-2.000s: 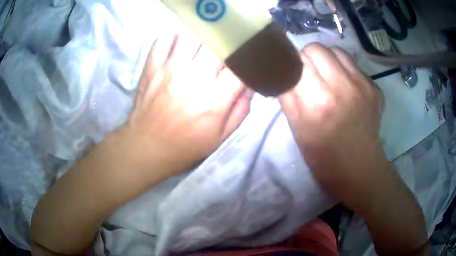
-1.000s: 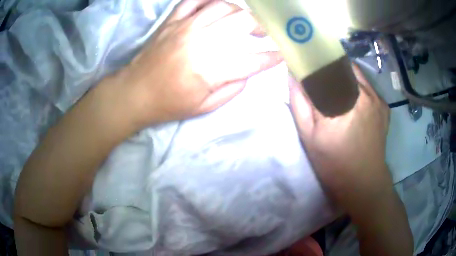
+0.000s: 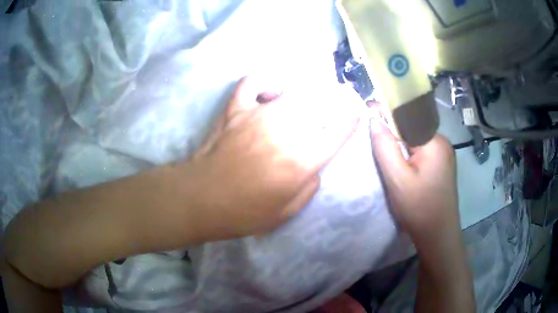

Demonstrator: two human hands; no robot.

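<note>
The pale fabric panel (image 3: 330,229) spreads under both hands, washed out by glare at the centre. My left hand (image 3: 263,162) lies on it, palm down, thumb apart and fingers partly lost in the glare. My right hand (image 3: 422,183) is at the cloth's right edge; its thumb points up beside the needle area and its other fingers are partly hidden behind the cream guard (image 3: 391,46) with its brown rounded end (image 3: 417,119). Whether it grips the cloth cannot be told. Small shiny metal parts (image 3: 353,72) show left of the guard; the needle itself is not distinguishable.
The white sewing machine head (image 3: 495,36) fills the upper right. A curved grey bar (image 3: 511,131) and a metal lever (image 3: 481,150) are right of the guard, above the pale table surface (image 3: 480,186). More grey-white cloth (image 3: 489,244) hangs at the lower right.
The guard and machine head appear further right in view. My left hand has moved down and its fingers are now less stretched. The dark metal parts left of the guard have become visible.
</note>
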